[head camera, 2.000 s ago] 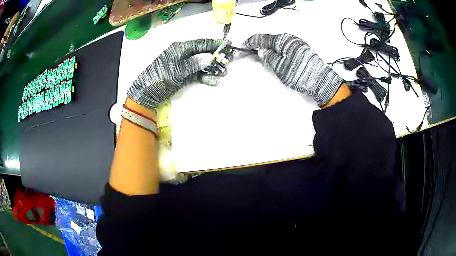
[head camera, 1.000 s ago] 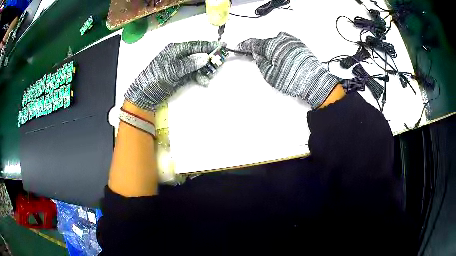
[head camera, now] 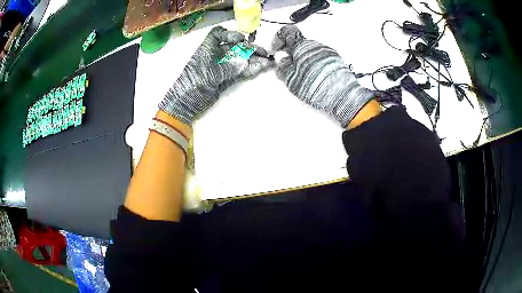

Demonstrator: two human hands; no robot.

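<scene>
A small green circuit board lies in my gloved left hand, its green face up. My gloved right hand is just to its right, fingers closed on the short dark end of a black cable. The fingertips of both hands nearly meet at that end; whether it touches the board cannot be told. The yellow tool stands right above the board, its dark tip partly hidden behind the left hand's fingers. Most of the held cable is hidden by the right hand.
Bundled black cables lie at the right of the white board. Rows of green circuit boards lie on the black mat at left. A brown tray and green pad are at the top. A red stool is below left.
My left hand has turned, so the board now shows its flat green face instead of its component side. My right hand has shifted slightly left, its fingers more curled.
</scene>
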